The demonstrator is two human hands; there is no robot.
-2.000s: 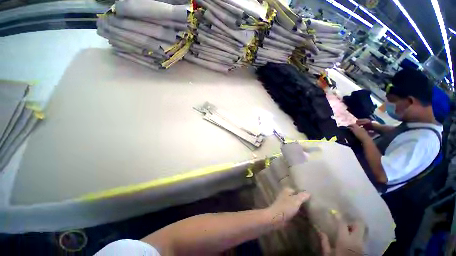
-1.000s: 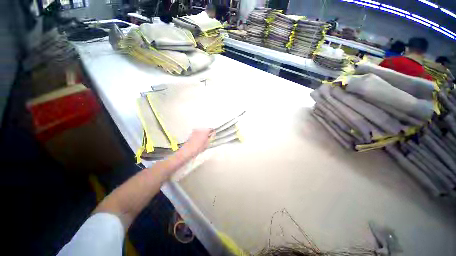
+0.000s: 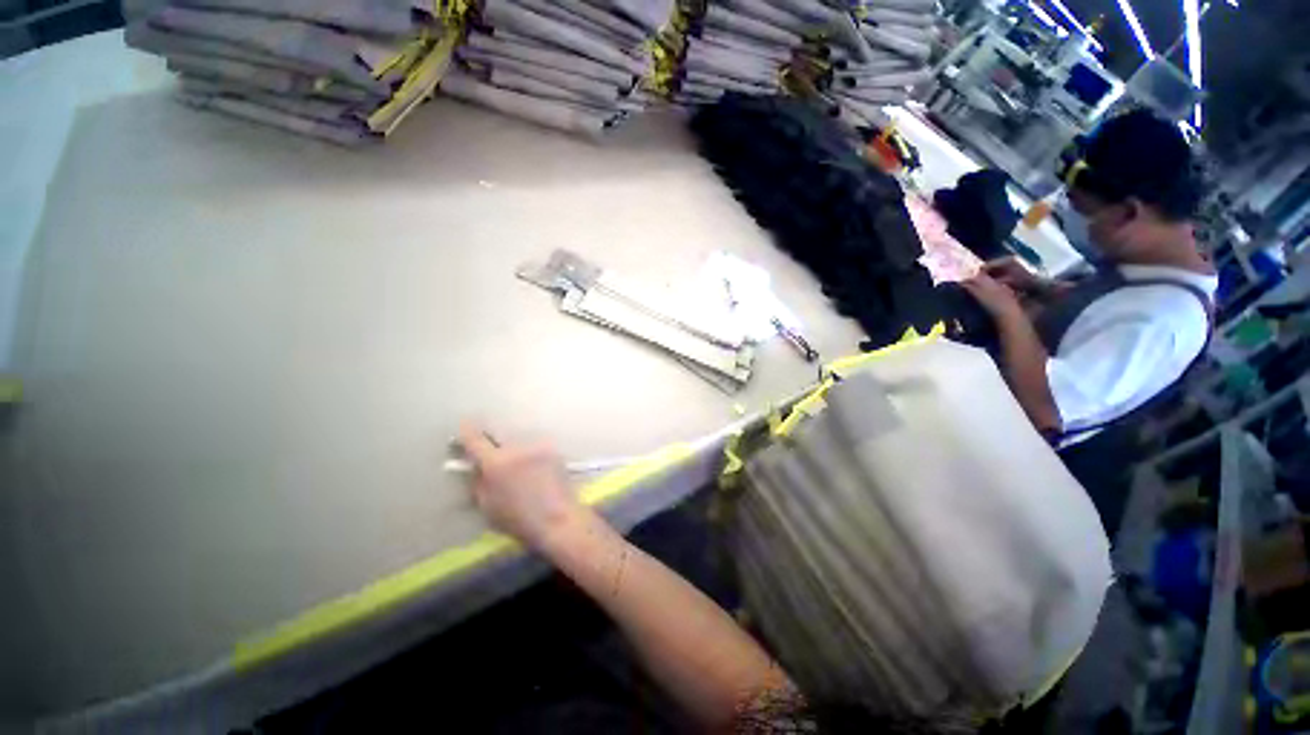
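My right hand (image 3: 514,484) is over the table near its front edge, with the forearm coming from the lower right. Its fingers are closed around a thin white strip (image 3: 592,464), which shows on both sides of the hand; what it is cannot be told. The near-side stack of grey-beige panels (image 3: 934,517) drapes over the table edge at the right, with yellow edges along its top. No hand touches this stack. My left hand is out of the picture.
Narrow grey-beige strips (image 3: 654,333) lie mid-table, beside a white scrap (image 3: 726,295) and small pointed snips (image 3: 793,339). Folded bundles (image 3: 553,58) stand at the far side. A black heap (image 3: 819,201) and a masked person (image 3: 1135,287) are at the right. Yellow tape (image 3: 388,592) runs along the front edge.
The view has swung from the left stack back to the right side. The earlier arm over the left stack is gone from view; a hand is now at the front edge with the white strip.
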